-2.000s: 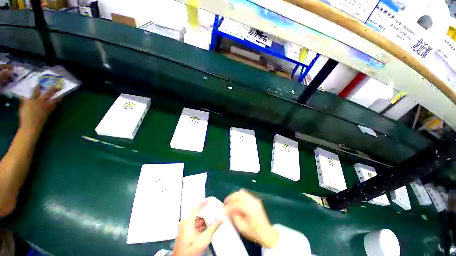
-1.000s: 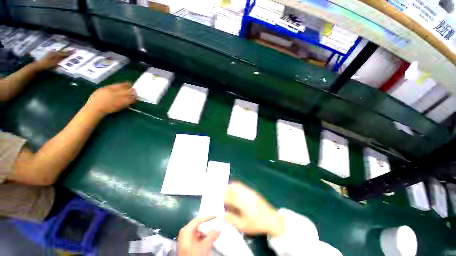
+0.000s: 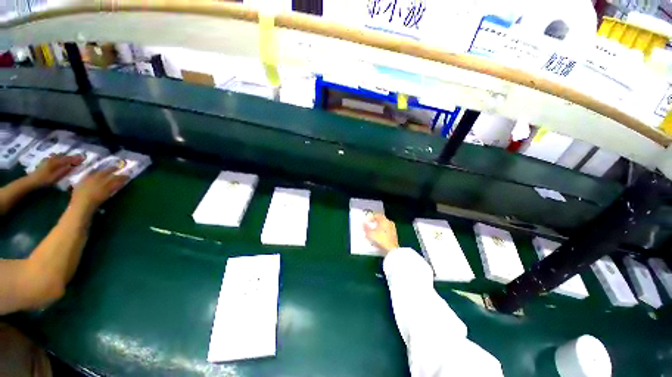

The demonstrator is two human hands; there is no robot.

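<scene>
A row of white product boxes lies on the dark green belt. My right hand (image 3: 381, 233), in a white sleeve, reaches to one white product box (image 3: 359, 237); its fingertips are on the box's upper right part, near the emblem. Whether a sticker is under the fingers cannot be seen. A larger-looking nearer white box (image 3: 246, 308) lies flat on the green bench, left of my right arm. My left hand is out of the picture, and the label strip does not show.
Another person's two hands (image 3: 96, 184) rest on boxes at the far left. A black post (image 3: 576, 249) slants across the right side. A white label roll (image 3: 583, 359) stands at the lower right. A shelf edge (image 3: 354, 33) crosses the top.
My right hand has moved from the strip up to a box on the belt. My left hand and the strip have left the picture. The other person's hands are farther left.
</scene>
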